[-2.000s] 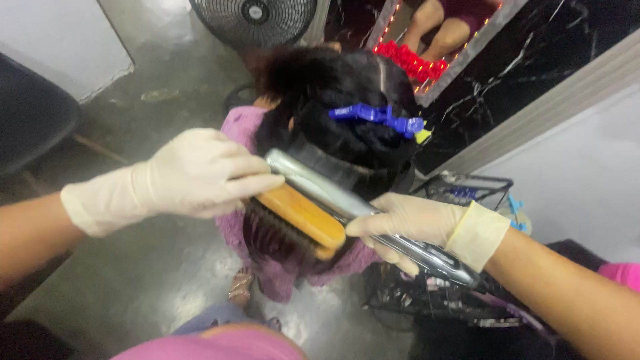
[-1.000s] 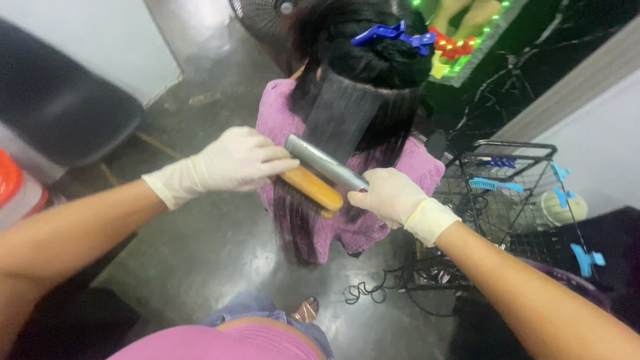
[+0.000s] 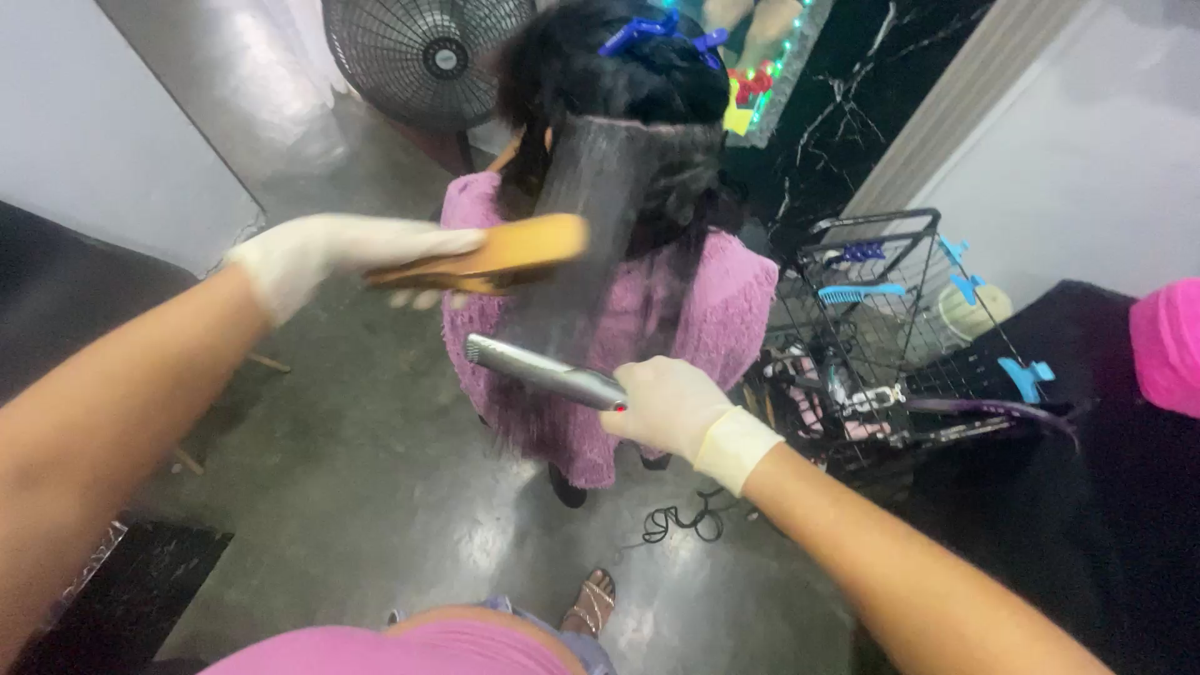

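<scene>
My left hand (image 3: 366,253), in a pale glove, holds a wooden-backed hairbrush (image 3: 534,242) at the left side of a person's long dark hair (image 3: 600,197). In my gloved right hand (image 3: 670,403) is a silver hair straightener (image 3: 539,367), lying across the lower lengths of the hair. Whether strands are between its plates, I cannot tell. Blue hair clips (image 3: 656,33) pin up the hair on the crown. A pink towel (image 3: 722,300) covers the person's shoulders. A faint haze shows near the hair.
A black fan (image 3: 431,56) stands at the upper left. On the right is a black wire cart (image 3: 877,220) with a light blue comb (image 3: 861,293) and light blue clips (image 3: 1025,378). A looped cord (image 3: 684,523) lies on the floor. A lighted mirror (image 3: 787,66) is beyond the head.
The brush and straightener, close together before, are now apart: the brush is turned and raised to the left, the straightener is lower along the hair. The view has shifted.
</scene>
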